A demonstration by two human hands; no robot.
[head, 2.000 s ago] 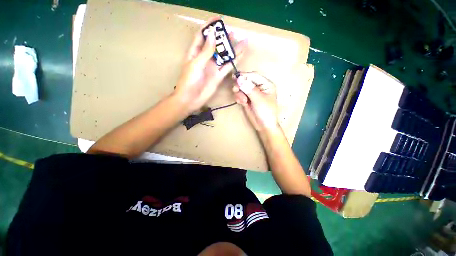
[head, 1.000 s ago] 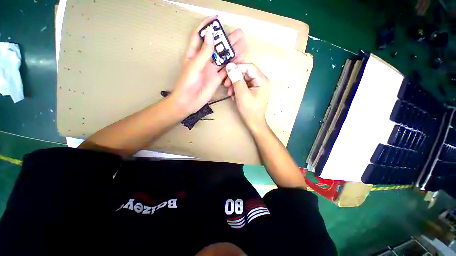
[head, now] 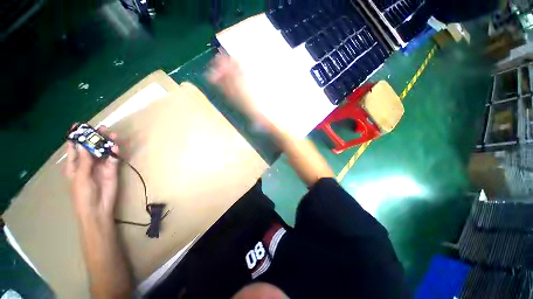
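Observation:
My left hand (head: 93, 169) holds a black adapter housing (head: 92, 140) with its circuit board showing, over the upper left of the tan cardboard sheet (head: 193, 157). A thin black cord (head: 143, 178) runs from the housing's right end down to a tied cord bundle (head: 155, 220) lying on the cardboard. My right hand (head: 225, 73) is blurred, at the near left edge of the white area of the parts trays. Its fingers are too blurred to tell whether it holds anything.
Parts trays with rows of black pieces (head: 345, 58) are at the top right. A red stool with a tan seat (head: 383, 108) stands below them. A blue item (head: 442, 279) and dark stacks (head: 497, 233) are at the lower right. Dark units lie on the green surface at the top.
The view has turned to the right. My right hand has left the cord at the housing and moved away to the trays. My left hand still holds the housing.

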